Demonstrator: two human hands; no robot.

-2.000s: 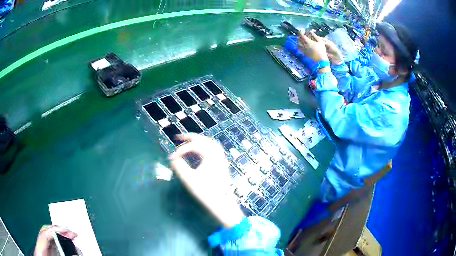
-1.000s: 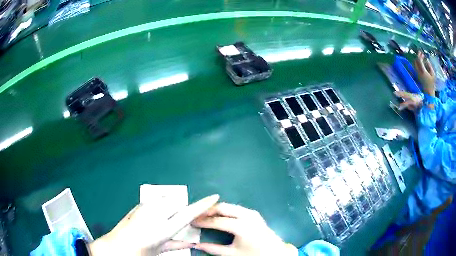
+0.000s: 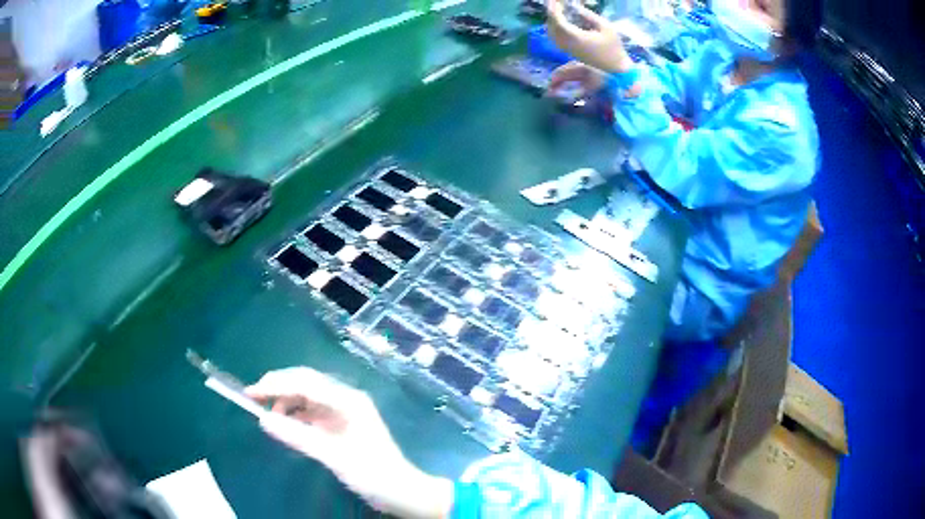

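Note:
My right hand is at the lower left of the middle, holding a thin, flat, screen-like piece, seen nearly edge-on, between thumb and fingers. The piece is above the bench, left of a clear blister tray. The tray has black screens in its upper-left rows; its other pockets look clear, silvery or glared. A white sheet lies at the lower left, cut off by the bottom edge. Beside it is a blurred dark object, perhaps a housing. My left hand cannot be made out.
An open black housing with a white patch lies on the green bench behind the tray. Flat silver plates lie right of the tray. A coworker in a blue smock is at the right, with cardboard boxes below.
The view has swung right, so the tray appears further left. My right hand has left the white sheet and now holds the thin piece raised. My left hand has dropped out of view.

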